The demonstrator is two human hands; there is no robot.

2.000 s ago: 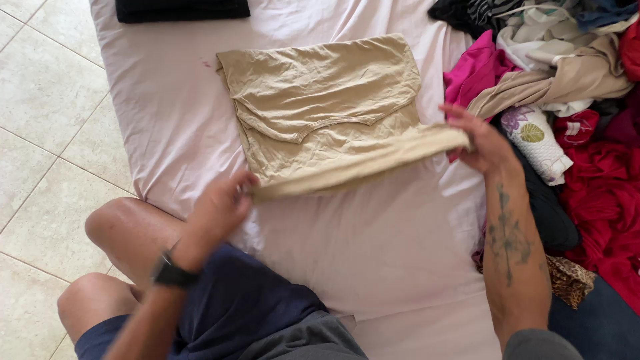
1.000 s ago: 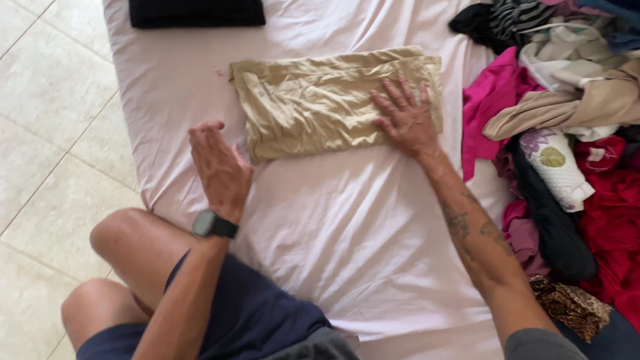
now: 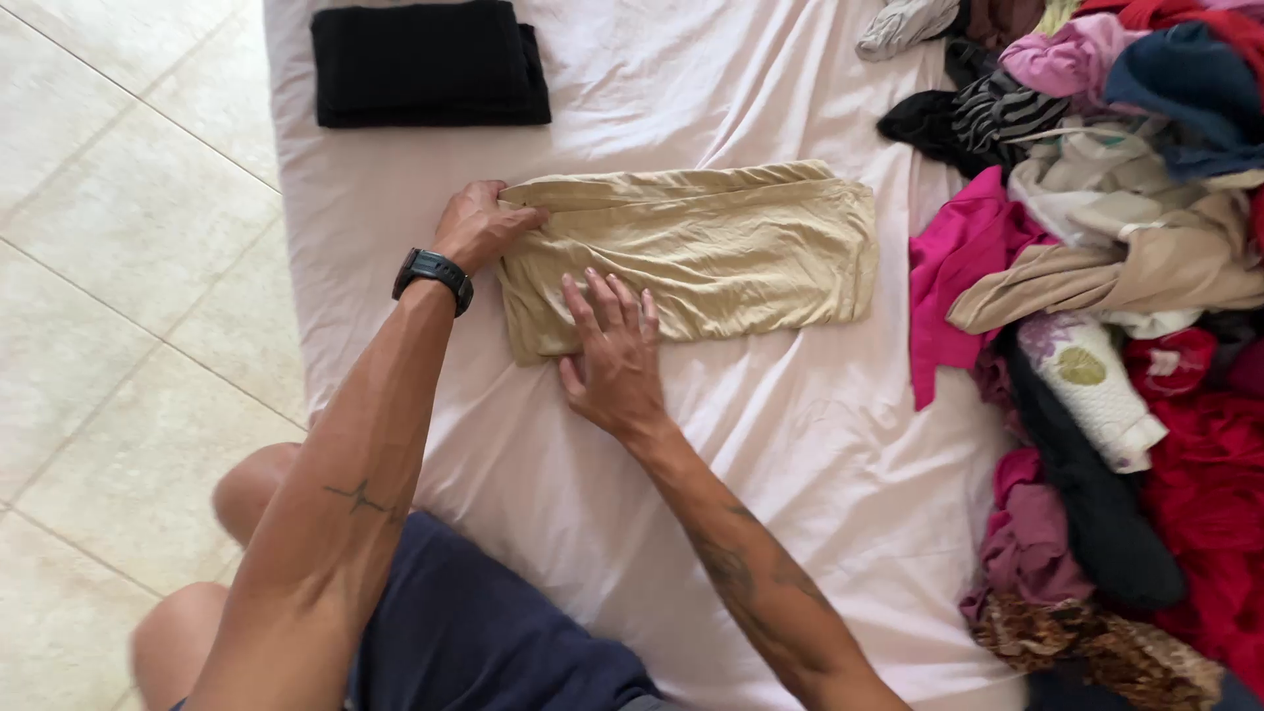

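Note:
A beige cloth garment lies folded into a wide, wrinkled band on the pale pink sheet. My left hand, with a dark watch on its wrist, pinches the garment's upper left corner between thumb and fingers. Over its lower left part rests my right hand, fingers spread and fingertips on the cloth, with the thumb near the lower edge.
A folded black garment lies on the sheet beyond my left hand. Along the right side is a heap of mixed clothes, with a bright pink cloth at its near edge. The tiled floor is at the left.
The beige garment was open wider two seconds ago and is now a narrower band. My left hand has moved from the sheet onto its upper left corner; my right hand has moved left from the garment's right end.

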